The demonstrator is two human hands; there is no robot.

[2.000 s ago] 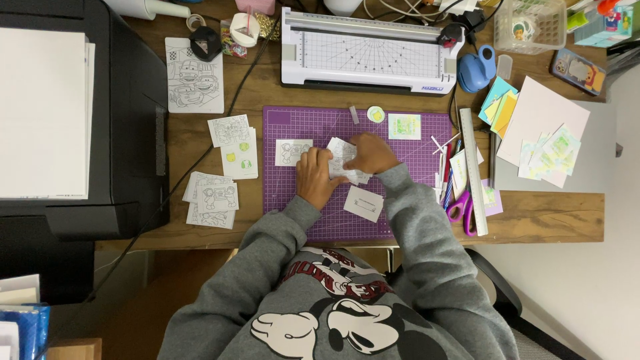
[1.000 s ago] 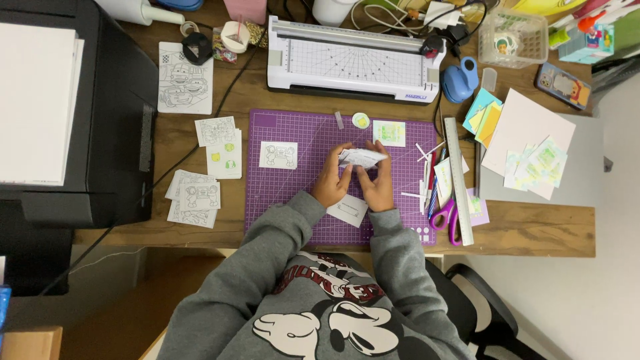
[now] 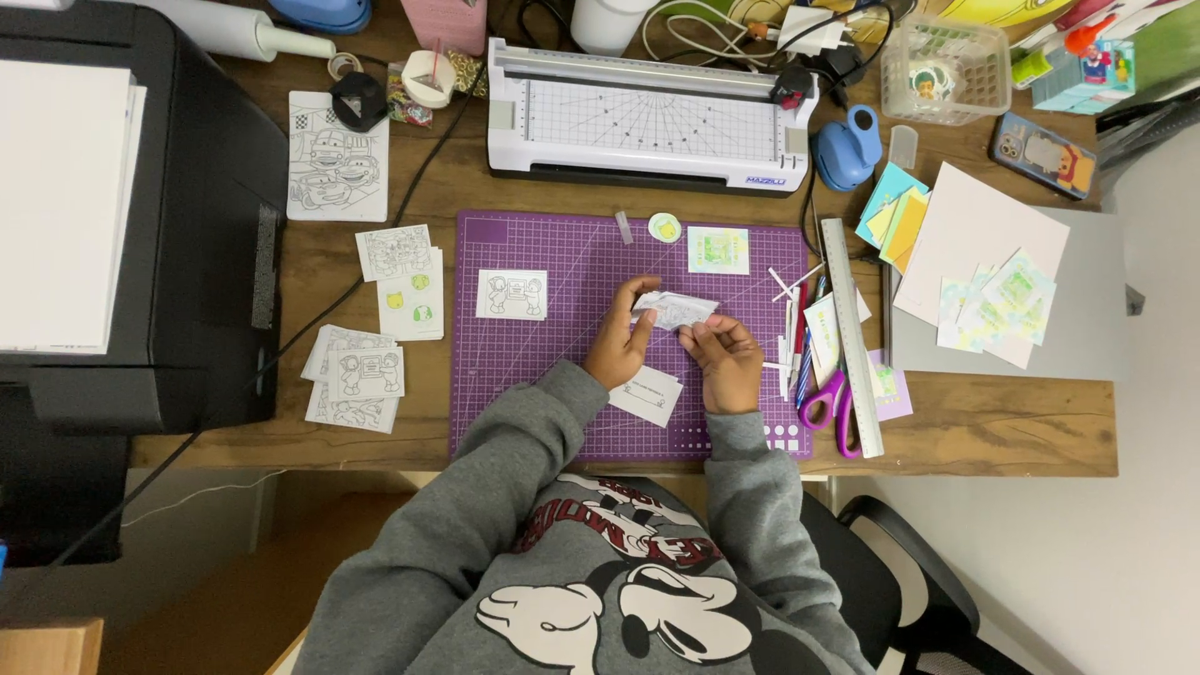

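Above the purple cutting mat [image 3: 553, 375], my left hand [image 3: 621, 336] grips the left end of a small stack of printed paper cards [image 3: 675, 310]. The fingers of my right hand [image 3: 727, 361] pinch the stack's lower right edge. The stack is tilted, and how many cards it has I cannot tell. Just below my hands a white card with line print [image 3: 649, 396] lies on the mat. To the left rests a line-drawing card [image 3: 512, 294]. Near the mat's top edge are a round sticker-like piece [image 3: 665, 228] and a green and yellow printed card [image 3: 718, 250].
A paper trimmer [image 3: 652, 122] stands behind the mat. On its right lie a steel ruler [image 3: 853, 337], purple-handled scissors [image 3: 832, 411] and a blue craft punch [image 3: 847, 150]. Coloring cards [image 3: 361, 375] and a black printer [image 3: 187, 216] are at left, with a cable crossing between them.
The cards, between both hands over the mat two seconds ago, were raised on edge a second ago and now tilt with their printed face showing. My right hand has moved slightly right, away from my left.
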